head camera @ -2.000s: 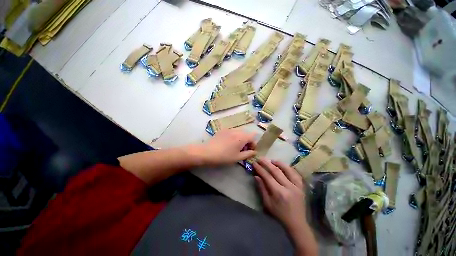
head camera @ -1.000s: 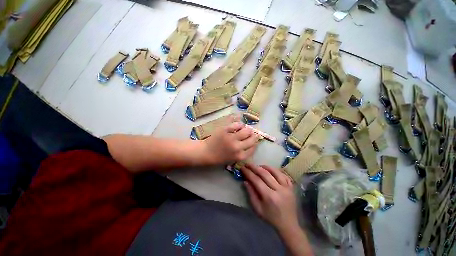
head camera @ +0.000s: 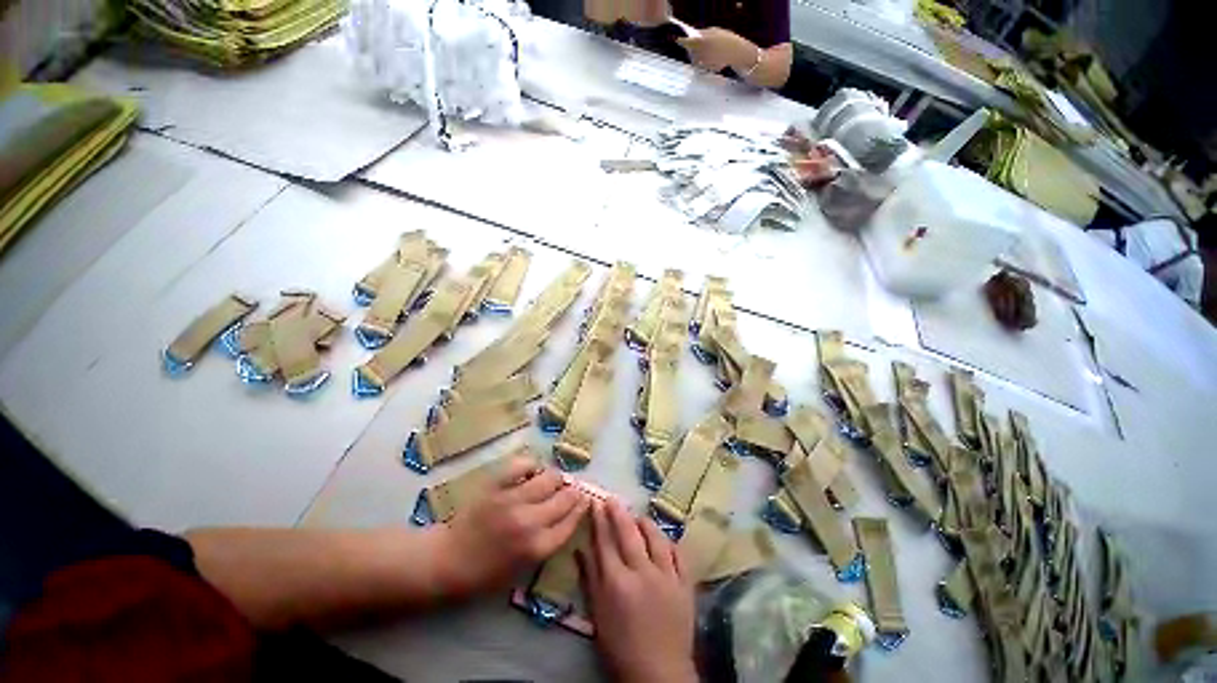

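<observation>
A khaki webbing tab (head camera: 563, 571) lies between my hands near the table's front edge, its shiny ring (head camera: 542, 610) at the near end over a pink-edged strip. My left hand (head camera: 505, 531) has curled fingers at the tab's left side and far end; its fingertips are partly hidden. My right hand (head camera: 641, 587) lies along the tab's right side, its fingers holding it down. A pale gauge strip with pink-red edges (head camera: 587, 490) shows just beyond the fingertips. The tab's far end is partly covered by my fingers.
Rows of ringed tabs (head camera: 501, 424) lie beyond my hands, with a dense heap (head camera: 1001, 560) at right. A plastic-wrapped block (head camera: 767, 627) and black hammer head (head camera: 817, 654) are at near right. White-grey strips (head camera: 734, 180), a white container (head camera: 941, 227) and a person's hands (head camera: 714, 47) are across the table.
The view has tilted up, showing more of the far table and the person. My left hand has drawn closer to my right; the right fingers now reach further along the tab, near the gauge strip.
</observation>
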